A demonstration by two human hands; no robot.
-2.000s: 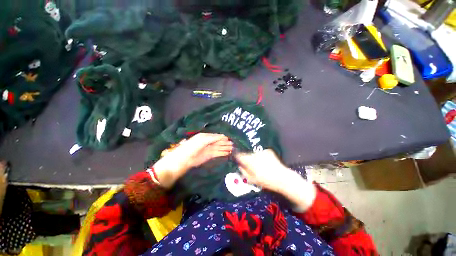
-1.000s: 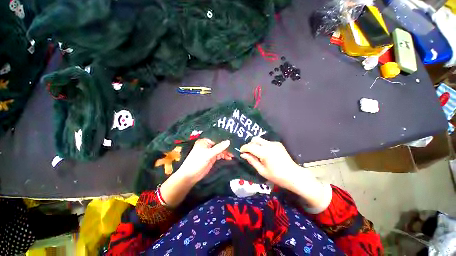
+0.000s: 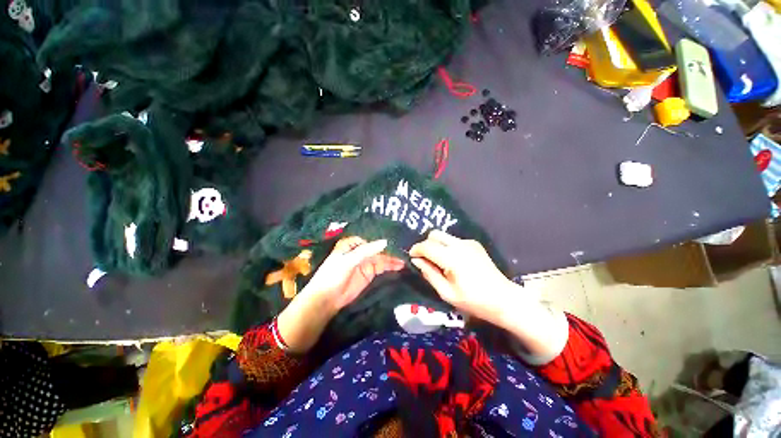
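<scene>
A dark green plush piece with white "MERRY CHRISTMAS" lettering, partly covered, lies over the table edge and lap. A gingerbread appliqué is at its left, a snowman appliqué at its lower part. My left hand rests on the plush, thumb and fingertips close together at its inner part. My right hand is just right of it, thumb and forefinger pinched on what looks like a needle, very small between the two hands. A red cord loop sticks up from the plush's top edge.
Blue and yellow snips, black buttons and a white block lie on the dark grey table. More green plush is heaped at the far left. A pale green box and yellow items are at the far right; a carton stands below.
Both hands have come closer together at the plush's inner part than two seconds ago, uncovering the gingerbread appliqué. Since one second ago they have barely moved. The camera view has shifted slightly.
</scene>
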